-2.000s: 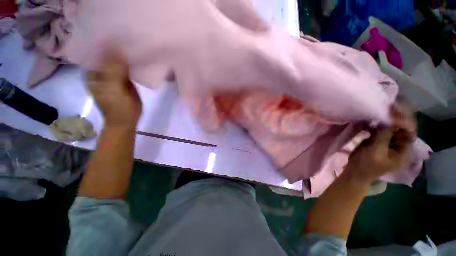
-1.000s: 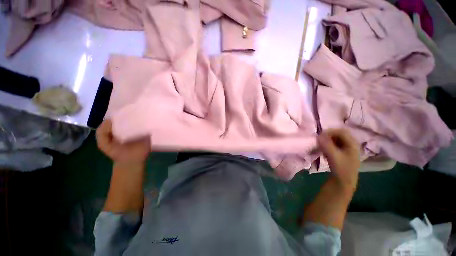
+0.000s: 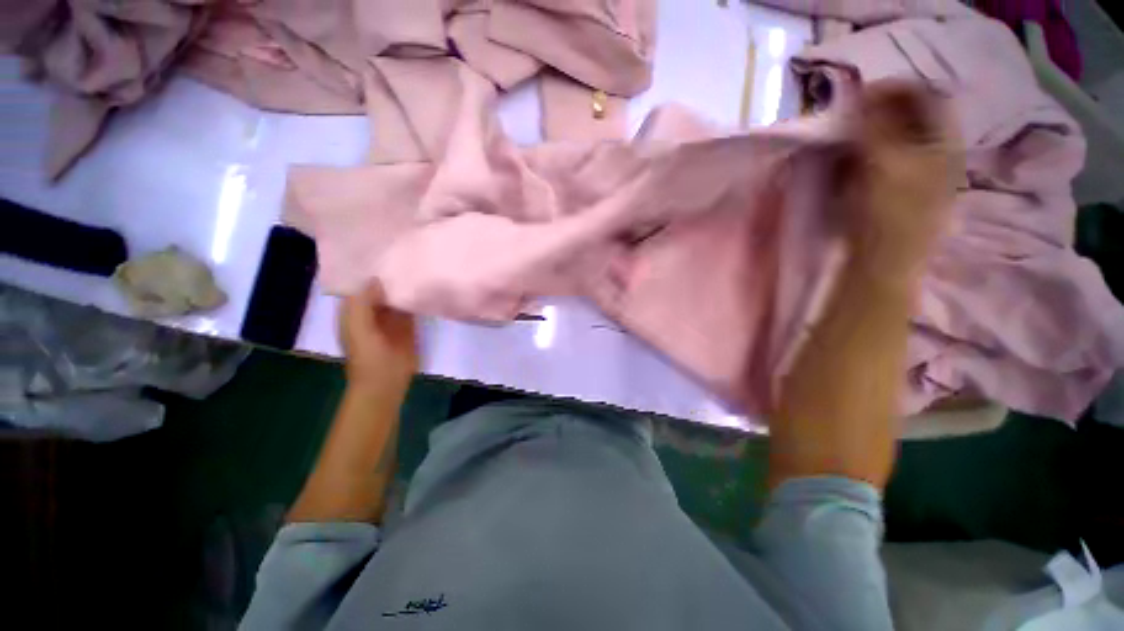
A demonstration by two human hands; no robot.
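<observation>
A pink jacket (image 3: 481, 253) lies bunched across the white table (image 3: 160, 148), its right part lifted and blurred. My left hand (image 3: 376, 330) is at its lower left edge near the table's front and grips the cloth. My right hand (image 3: 906, 142) is raised at the upper right, blurred, at the lifted end of the jacket; its fingers are too blurred to make out, and I cannot tell if a tool is in it. A gold button (image 3: 600, 104) shows on a cuff beyond the jacket.
More pink jackets are heaped at the back left (image 3: 277, 56) and stacked at the right (image 3: 1017, 284). A black phone (image 3: 281, 286), a crumpled beige lump (image 3: 170, 281) and a black flask (image 3: 56, 238) lie at the left. Clear plastic (image 3: 99, 358) hangs below the left table edge.
The jacket's front edge was stretched flat between both hands. Now my right hand has swung up and away, lifting the right part, and my left hand has shifted slightly right. More phone shows.
</observation>
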